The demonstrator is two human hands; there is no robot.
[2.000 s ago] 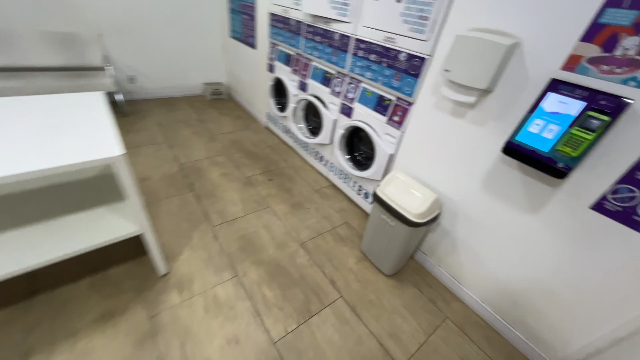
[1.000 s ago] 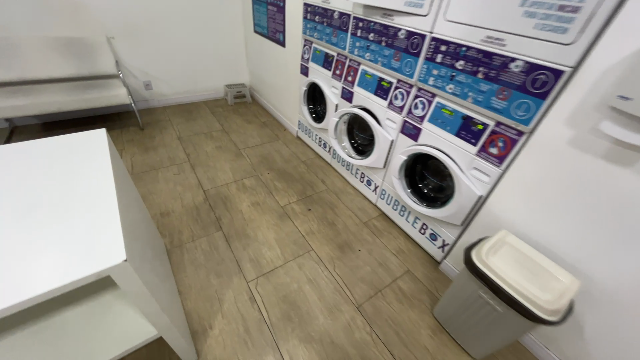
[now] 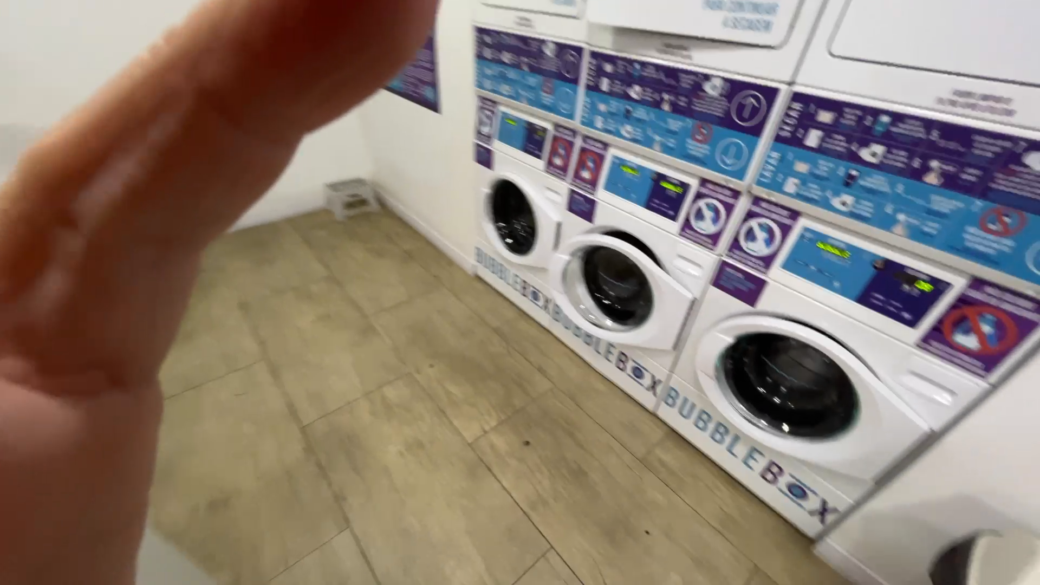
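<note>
Very close to the camera, my left hand [image 3: 154,219] fills the left side of the head view, blurred, with a digit slanting up to the right. Only part of it shows, so whether it holds anything cannot be told. My right hand is out of view. Beyond the hand stand front-loading washing machines in a row: a far one [image 3: 546,221], a middle one [image 3: 662,284] whose round door looks ajar, and a near one [image 3: 886,390]. Instruction panels [image 3: 682,106] run above them, under white upper machines [image 3: 934,45].
A small white step stool [image 3: 351,198] sits in the far corner by the wall. Wood-look tiles [image 3: 431,406] cover the floor. At the bottom right is part of a lidded bin [image 3: 1003,561]. A white table corner [image 3: 166,561] shows at the bottom left, partly behind the hand.
My left hand has come into view at the left, where neither earlier frame shows it. The view has shifted toward the machines, leaving the bin and table mostly out of frame.
</note>
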